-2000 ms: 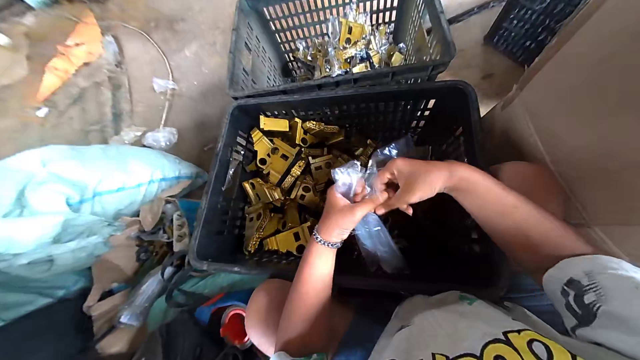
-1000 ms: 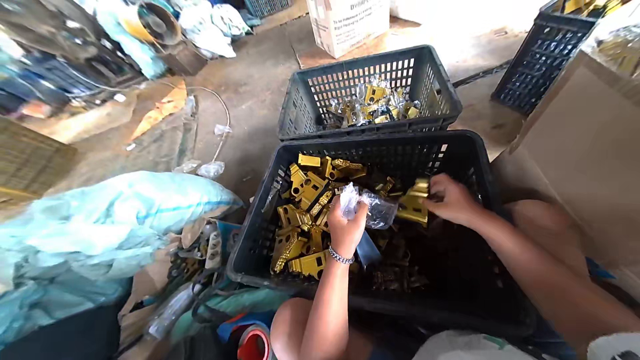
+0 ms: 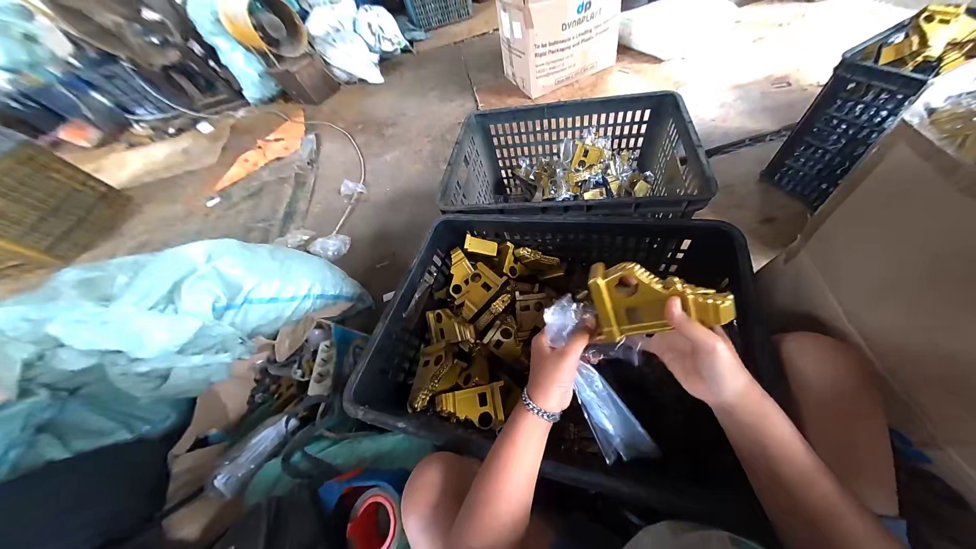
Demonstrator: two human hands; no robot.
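My right hand (image 3: 705, 354) holds a gold bracket-like part (image 3: 637, 305) by its right end, above a black plastic crate (image 3: 393, 328). Clear plastic bags (image 3: 568, 320) are gripped in my left hand (image 3: 555, 362), which wears a chain bracelet and meets the left end of the gold part. More clear plastic film (image 3: 610, 415) hangs below that hand. Loose gold parts (image 3: 476, 290) lie heaped in the left half of the crate. Behind it, a second black crate (image 3: 461, 164) holds gold parts in clear wrapping (image 3: 587, 164).
A teal plastic sack (image 3: 191, 290) lies at the left. A cardboard sheet or box (image 3: 877, 252) borders the right side, with another dark crate (image 3: 846, 114) beyond it. A printed cardboard box (image 3: 560, 46) stands at the back. Tape rolls (image 3: 374, 522) are near my left leg.
My hands were together over the crate; a second ago my right hand was apart at the right with a gold part. Now that part is raised beside the bags in my left hand. The view has shifted.
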